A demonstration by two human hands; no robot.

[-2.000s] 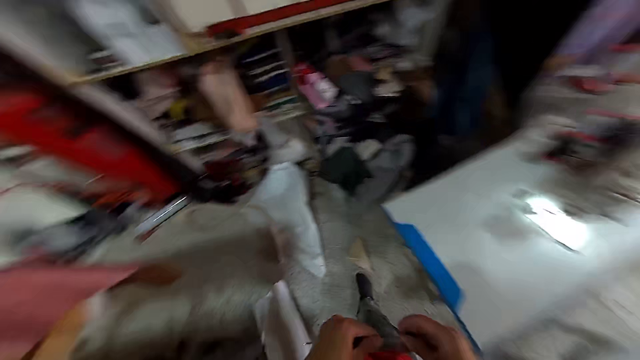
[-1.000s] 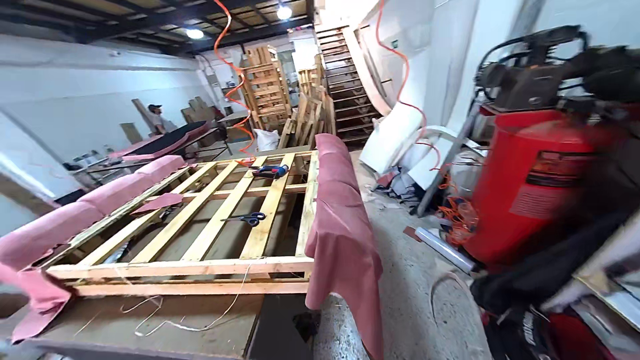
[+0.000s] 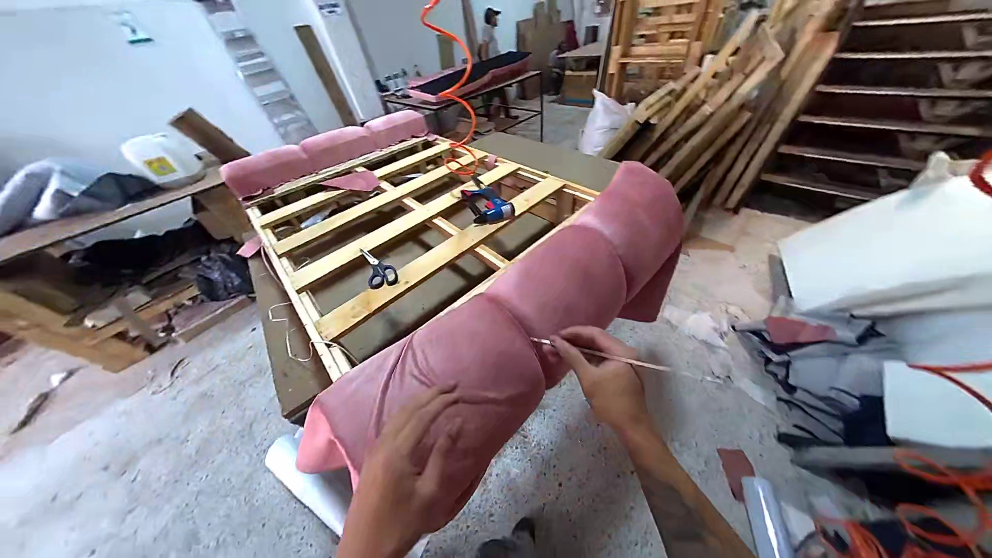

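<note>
My left hand (image 3: pixel 415 457) lies with spread fingers on the pink upholstered edge (image 3: pixel 480 364) of a wooden slatted frame. In my right hand (image 3: pixel 601 372) is a thin, light rod or strip (image 3: pixel 632 360), pinched between thumb and fingers, its near end at the seam between two padded sections. Pink fabric hangs loose at the edge's near end and far end. On the slats rest black-handled scissors (image 3: pixel 380 271) and a blue and red pneumatic staple gun (image 3: pixel 488 205) joined to an orange coiled hose (image 3: pixel 467 77).
A brown table (image 3: pixel 283 349) carries the frame. At left, a wooden bench (image 3: pixel 93 209) holds a white jug (image 3: pixel 163 159). Stacked timber (image 3: pixel 721 101) leans by the stairs (image 3: pixel 891 89). A plastic-wrapped roll (image 3: pixel 763 511) and orange hose (image 3: pixel 930 496) are at lower right. A person (image 3: pixel 490 39) stands far off.
Both my hands now appear at the pink padded edge, the right one with the thin rod or strip; neither showed one second ago. The view has swung greatly between frames.
</note>
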